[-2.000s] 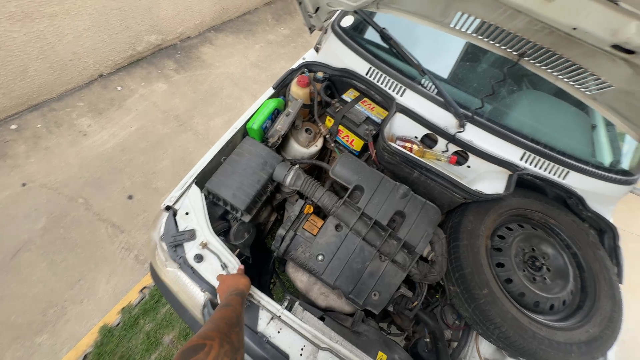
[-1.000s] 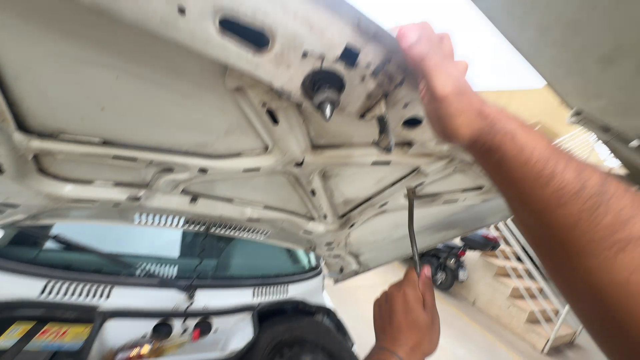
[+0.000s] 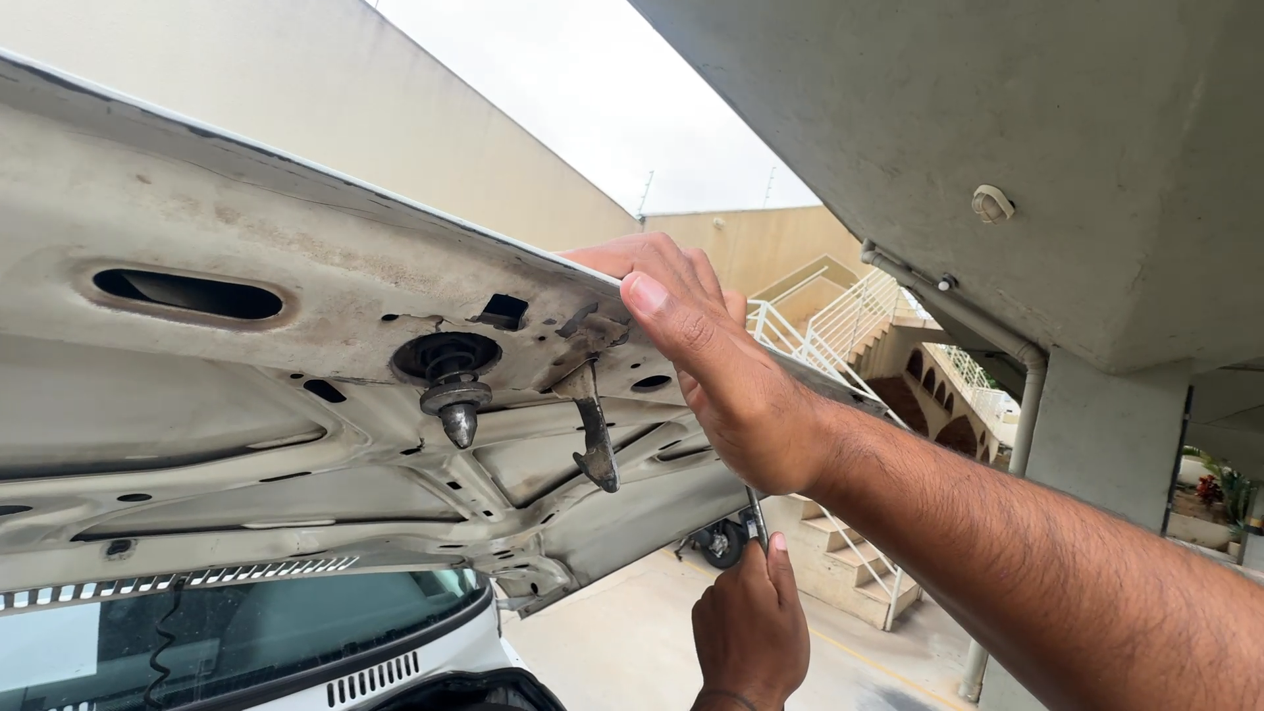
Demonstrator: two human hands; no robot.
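Note:
My right hand (image 3: 726,365) grips the front edge of the raised white car hood (image 3: 247,227), its fingers over the top and its thumb on the near side. Below it, my left hand (image 3: 750,627) is closed around a slim metal rod, likely the hood prop rod (image 3: 755,515); the rod's upper end is hidden behind my right hand and wrist. Left of my right hand, a hood latch striker pin (image 3: 457,400) and a metal safety catch hook (image 3: 596,434) hang from the hood's underside.
The windshield (image 3: 296,632) and the dark edge of the engine bay (image 3: 474,691) lie below the hood. A concrete overhang (image 3: 948,109) spans the upper right, with a drainpipe (image 3: 1032,395) beneath. Stairs with white railings (image 3: 849,553) and a vehicle's wheel (image 3: 723,543) stand beyond.
The view has swung up from the engine bay to the hood's underside. Two seconds ago one hand was at the bay's front panel; now both are raised. My right hand remains on the hood edge since one second ago.

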